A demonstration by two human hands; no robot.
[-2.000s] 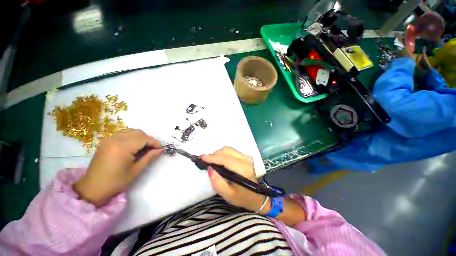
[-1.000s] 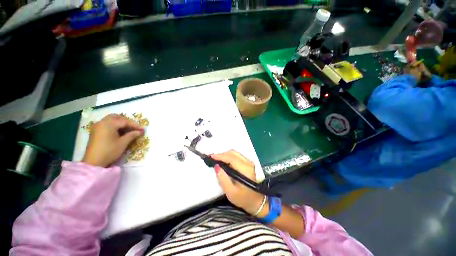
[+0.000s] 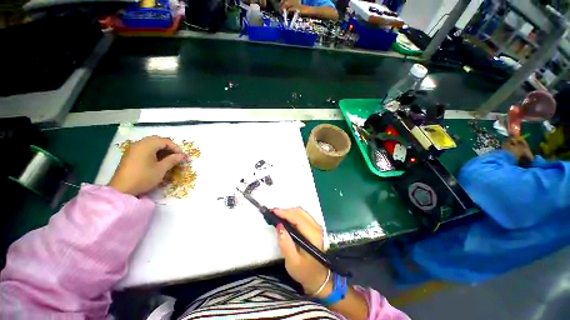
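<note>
My right hand (image 3: 303, 245) is shut on the black soldering iron (image 3: 294, 235). The iron's thin tip points at the small dark components (image 3: 252, 187) on the middle of the white work board (image 3: 206, 240). One dark component (image 3: 230, 201) lies apart, below and left of the tip. My left hand (image 3: 145, 167) is over the pile of gold contact pieces (image 3: 182, 181) at the board's left. Its thumb and index finger are close together at the pile; whether a piece is between them is too small to tell.
A tan ring-shaped pot (image 3: 328, 147) stands right of the board, beside a green tray (image 3: 375, 159) with tools. A black box with a round grille (image 3: 422, 195) and clear bottle (image 3: 406, 84) are further right. A wire spool (image 3: 36, 172) is far left. A person in blue (image 3: 512, 187) sits at right.
My left hand has moved left from the dark component by the iron tip to the gold pile. That component now lies free on the board. The view has tilted up, showing blue bins across the line.
</note>
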